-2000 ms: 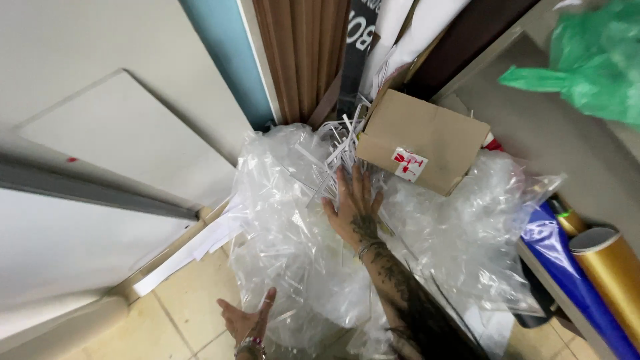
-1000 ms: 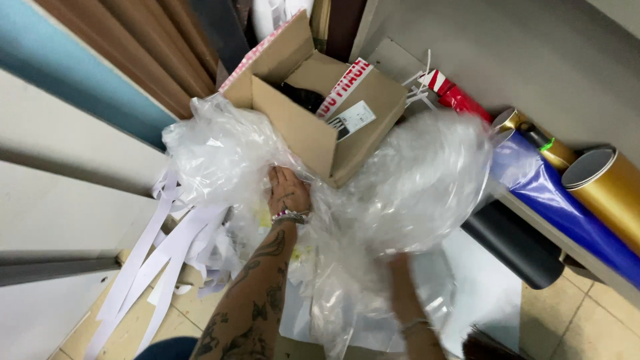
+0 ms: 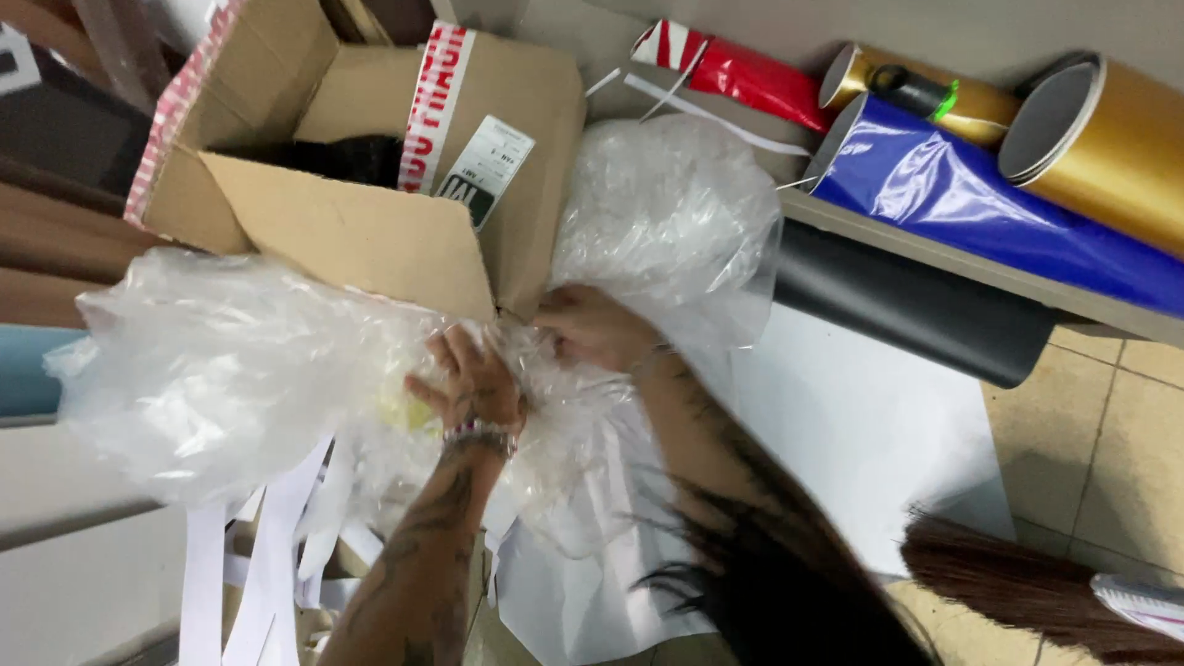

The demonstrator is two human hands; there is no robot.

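Crumpled clear plastic film (image 3: 213, 370) spreads across the middle in the head view. My left hand (image 3: 474, 384), with a beaded bracelet at the wrist, presses on the film with its fingers spread. Just to its right, my right hand (image 3: 597, 328) has curled fingers in the film at the lower corner of an open cardboard box (image 3: 351, 231); what they grip is hidden. The box bears red and white tape and a label, and something dark lies inside. Another bulge of clear film (image 3: 666, 203) sits right of the box.
Blue (image 3: 953, 185), gold (image 3: 1110, 139) and red (image 3: 758, 83) rolls lie at upper right, with a black roll (image 3: 916, 296) below. White paper strips (image 3: 268, 564) hang at lower left. A white sheet (image 3: 832, 425) and brown broom bristles (image 3: 999, 573) are at right.
The box, closed-looking two seconds ago, now shows its open side. My left hand has moved from the floor side onto the film, and my right hand has come up beside the box's corner.
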